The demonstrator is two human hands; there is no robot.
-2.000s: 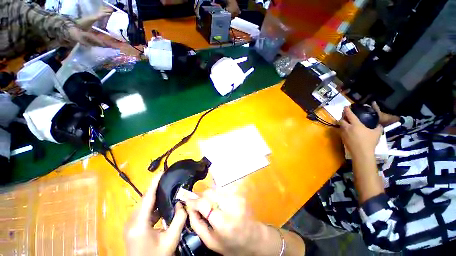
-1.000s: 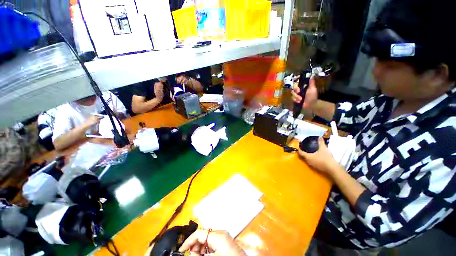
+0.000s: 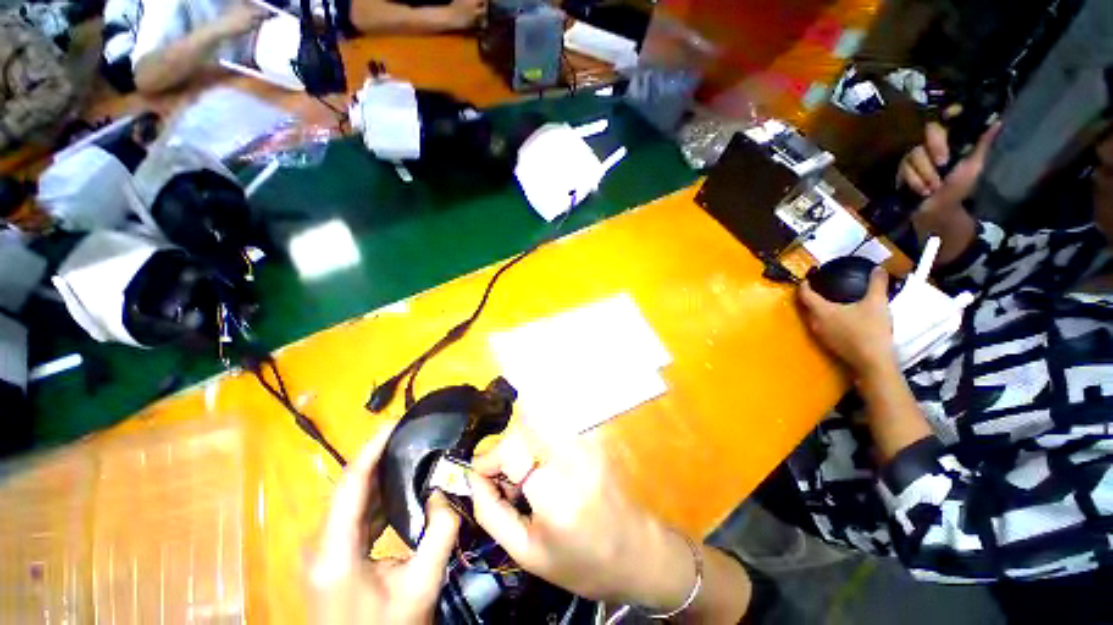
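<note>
A black base cover (image 3: pixel 424 447) is tilted near the bottom middle of the head view. My left hand (image 3: pixel 372 549) holds it from the left side, with the thumb at its opening. My right hand (image 3: pixel 574 525) pinches a small pale connector (image 3: pixel 448 475) at that opening. Thin coloured wire leads (image 3: pixel 494 563) run below my hands. Beneath them an open dark housing (image 3: pixel 488 596) with a silvery block is partly cut off by the lower edge. What lies inside the cover is mostly hidden by my fingers.
White paper sheets (image 3: pixel 583 363) and a pigtail cable (image 3: pixel 459 330) lie beyond my hands. Unfinished cameras (image 3: pixel 112 283) crowd the left; a finished camera (image 3: pixel 559 172) lies on the green strip. A clear tray (image 3: pixel 122 525) is lower left. A black fixture (image 3: pixel 763 195) stands before a person at right.
The view has tilted back down, bringing both my hands into sight over the cover. The person at right still holds a black round part, one hand raised.
</note>
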